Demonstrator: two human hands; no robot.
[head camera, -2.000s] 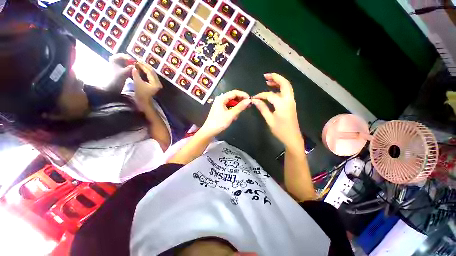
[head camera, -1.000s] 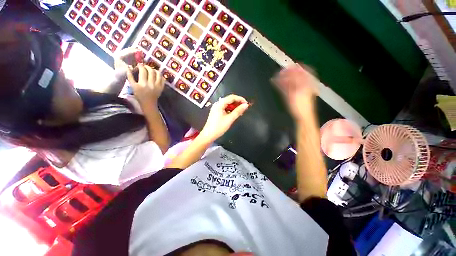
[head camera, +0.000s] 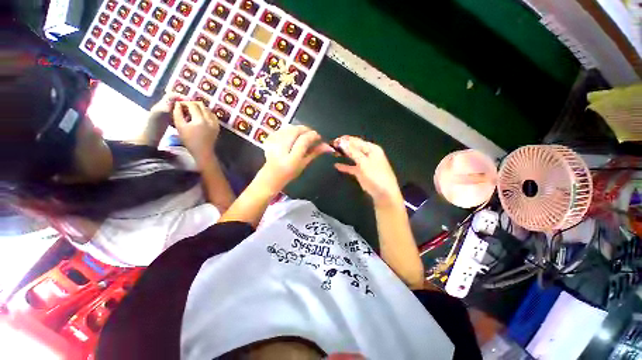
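Observation:
My left hand (head camera: 287, 150) is bare, its fingers curled and pinched together in front of my chest. The red unit seen in it a second ago is now hidden by the fingers. My right hand (head camera: 370, 167) faces it, with a small dark part (head camera: 338, 148) pinched at its fingertips. The fingertips of both hands nearly meet; I cannot tell if they touch. Beyond my left hand, a white blister tray (head camera: 286, 105) holds red units with round centres. Cream-yellow pieces (head camera: 280, 79) lie in a loose pile on it.
Another person's hand (head camera: 196, 126) works at the left, near a second tray (head camera: 146, 90). A pink fan (head camera: 529, 188), its round base (head camera: 465, 178) and a power strip (head camera: 467, 264) are at the right. A pale rail (head camera: 401, 98) borders the green belt. A dark bench (head camera: 331, 105) lies under my hands.
My right hand swung away, blurred, and is back opposite my left hand. My left hand has turned so its fingers cover the red unit. The view has shifted slightly.

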